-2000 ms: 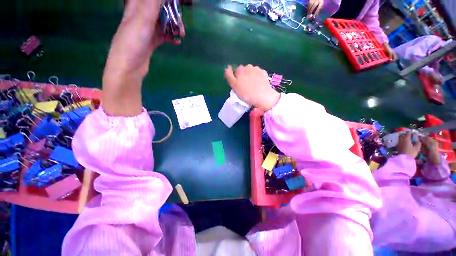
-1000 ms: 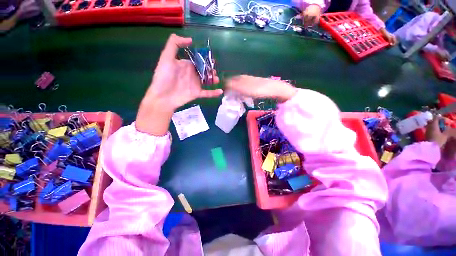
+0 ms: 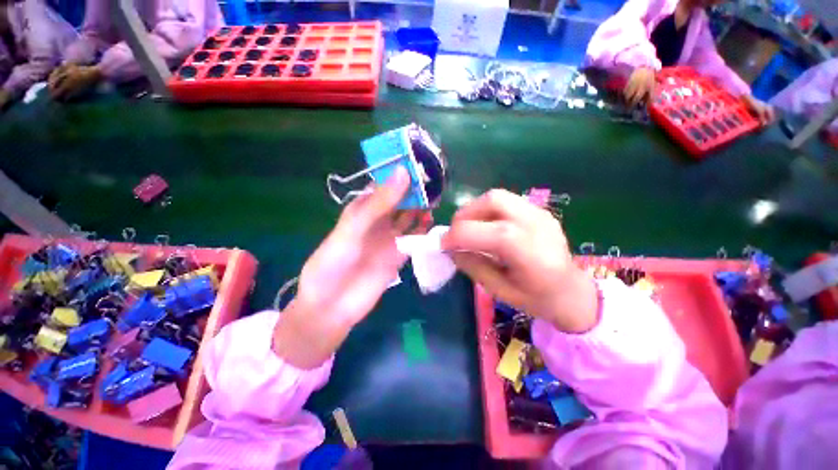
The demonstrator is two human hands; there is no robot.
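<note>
My left hand [image 3: 354, 262] holds a round dark unit [image 3: 427, 167] with a large light blue binder clip [image 3: 386, 158] on it, raised above the green bench. The clip's wire handle points left. My right hand [image 3: 515, 248] pinches a white crumpled cloth [image 3: 428, 259] just below and right of the unit. I cannot tell whether the cloth touches the unit. The white bottle and most of the paper slip are hidden behind my hands.
Clip trays stand at left [image 3: 241, 289] and right [image 3: 489, 404]. Green tape [image 3: 414, 341] and a tan stick [image 3: 345, 428] lie near. A pink clip [image 3: 151, 189] lies left. Across the bench are a red compartment tray [image 3: 276, 89], cabled parts [image 3: 501, 84] and people's hands.
The view has shifted, showing more of the far side. My left hand has brought the clipped unit upright, its dark face now to the right. My right hand now pinches the white cloth beside it.
</note>
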